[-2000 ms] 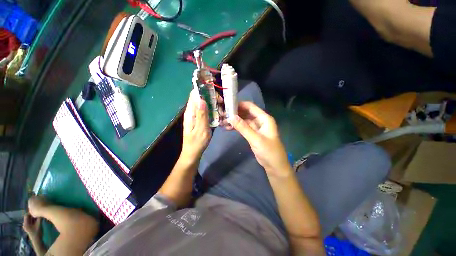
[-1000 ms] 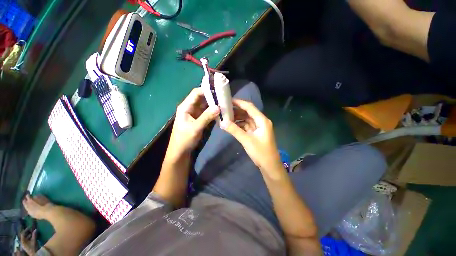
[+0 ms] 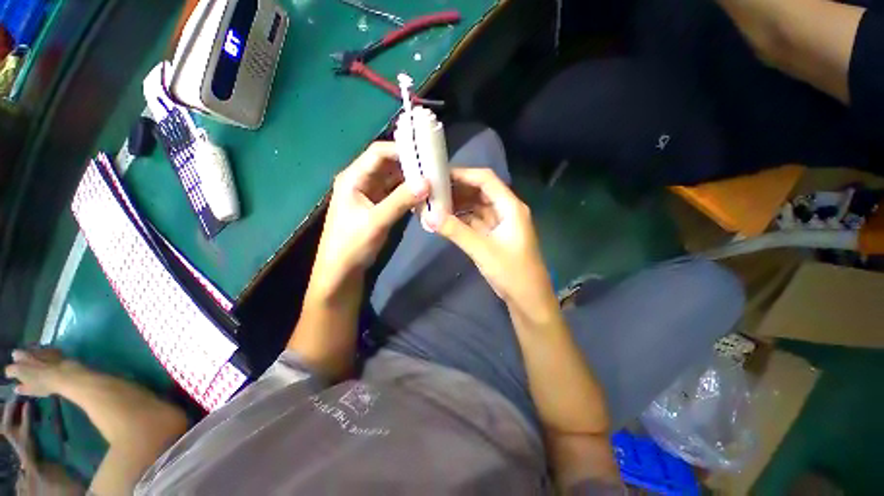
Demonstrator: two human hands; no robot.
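Observation:
The white housing [image 3: 435, 160] is held upright over my lap, its two halves lying face to face with a narrow dark gap along the seam. A thin metal tip [image 3: 405, 89] projects from its upper end. My left hand [image 3: 373, 189] grips the lower left side, thumb on the seam. My right hand [image 3: 489, 218] grips the lower right side, thumb at the bottom end. The inside of the housing is hidden. Red-handled side cutters [image 3: 393, 48] lie open on the bench beyond the housing.
On the green bench [image 3: 281, 184] are a display unit [image 3: 237, 58], a white unit [image 3: 215, 179] by a dark striped piece, and label sheets [image 3: 155, 286]. Another person's hand [image 3: 39, 373] is at lower left; another person's arm [image 3: 805, 44] is at upper right. A plastic bag [image 3: 703, 412] is at lower right.
The two halves, apart with red wires showing between them two seconds ago, are now together. Both hands have moved closer around them. The bench view has shifted up and left.

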